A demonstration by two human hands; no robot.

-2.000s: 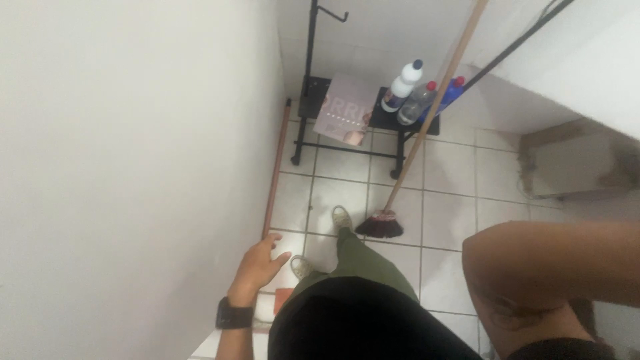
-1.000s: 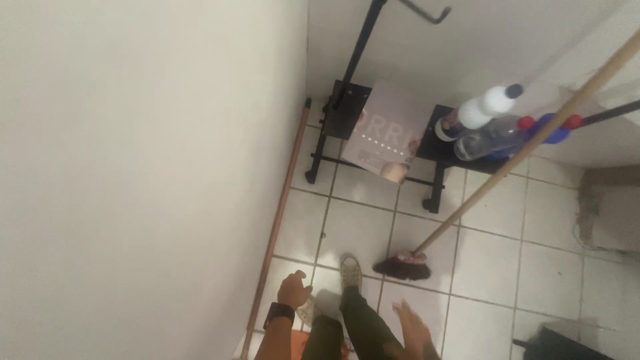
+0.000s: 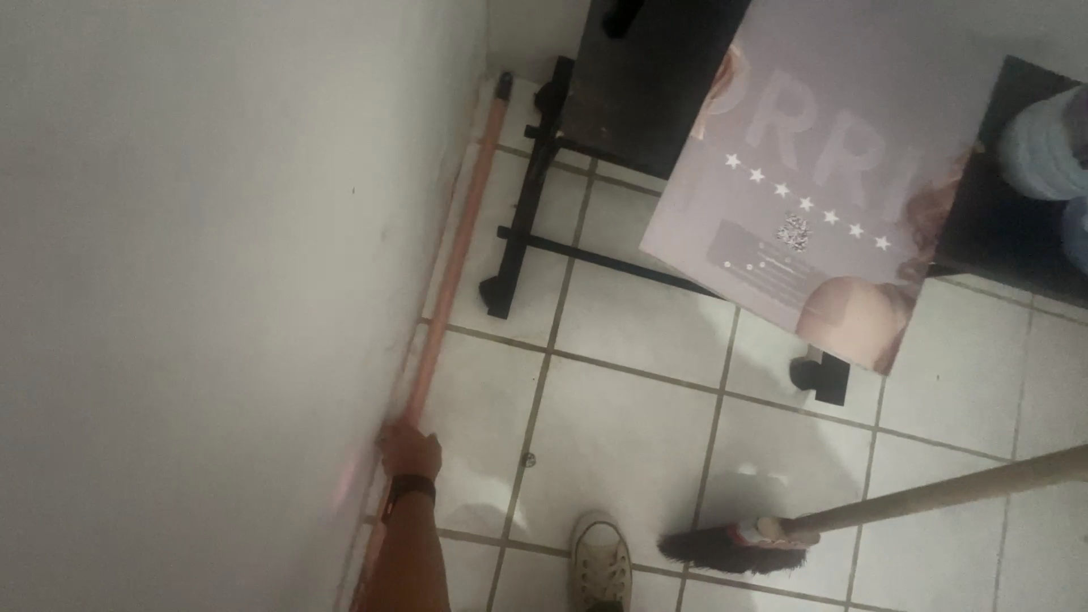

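My left hand [image 3: 410, 449], with a dark band on its wrist, is closed around a long reddish pole [image 3: 456, 263]. The pole lies along the foot of the white wall, its dark-tipped end pointing away from me beside the rack. My right hand is out of view. On the right, a broom [image 3: 739, 546] with dark bristles rests on the floor, its wooden handle slanting off to the right edge. A beige shoe [image 3: 600, 561] stands left of the broom head.
A black metal rack [image 3: 520, 229] on casters stands ahead, holding a printed pinkish board [image 3: 799, 195] that overhangs its edge. A whitish bottle [image 3: 1044, 144] sits on its right part. The white wall [image 3: 212, 297] fills the left side; the floor is white tile [image 3: 633, 416].
My left hand has reached down to the pole and taken hold of it. My right hand, visible earlier, has left the view. The view is now much closer to the floor and rack.
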